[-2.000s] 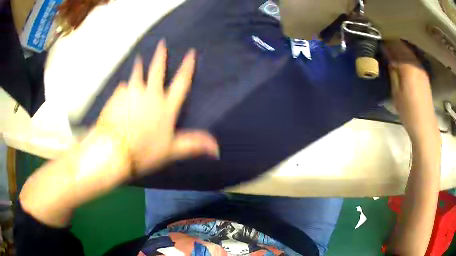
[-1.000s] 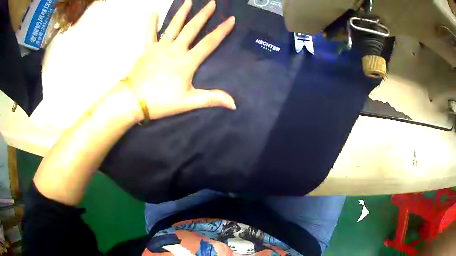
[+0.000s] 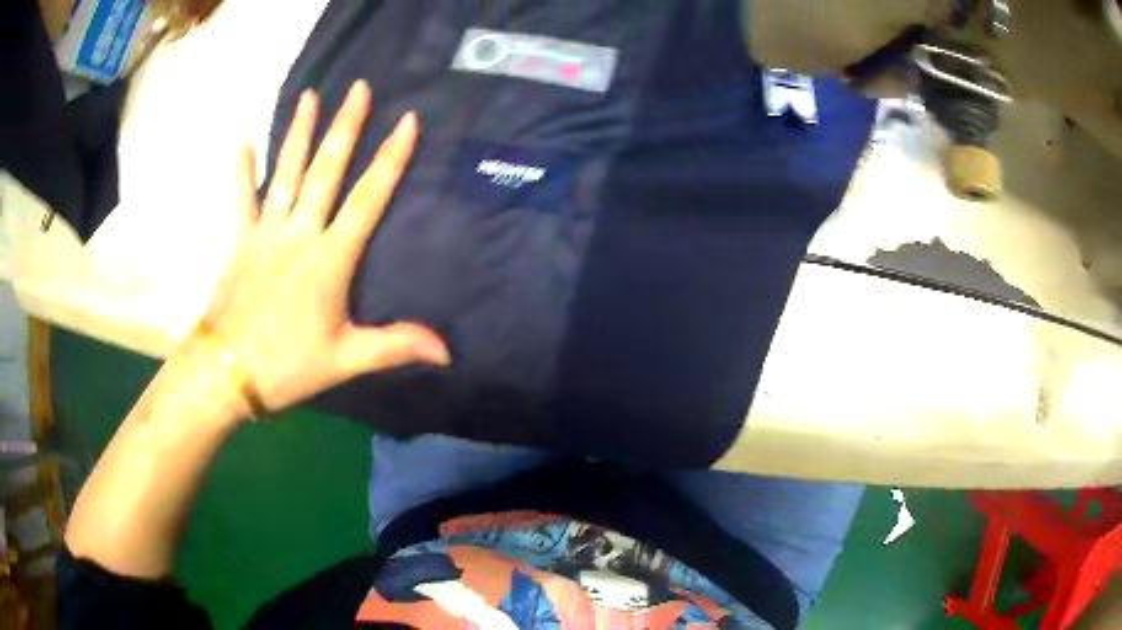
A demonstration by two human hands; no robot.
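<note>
The dark navy jacket front panel point(image 3: 664, 295) lies on the machine table, its lower edge reaching over the table's front edge. The navy brand label point(image 3: 514, 176) with white lettering lies on its lining side, below the pale grey label strip point(image 3: 537, 59). My left hand point(image 3: 302, 271) lies with spread fingers on the left part of the panel and grips nothing. The silver presser foot point(image 3: 789, 96) is over the panel's upper right part. My right hand is not in view.
The cream machine head point(image 3: 837, 27) is at the top right, with a brass-coloured knob point(image 3: 973, 172). Dark cloth point(image 3: 43, 135) hangs at the far left beside a blue and white box point(image 3: 105, 37). A red stool point(image 3: 1046, 554) stands lower right.
The panel and both labels have moved left, away from the presser foot. My left hand has moved left and down, still spread. My right arm, seen two seconds ago, has left the picture.
</note>
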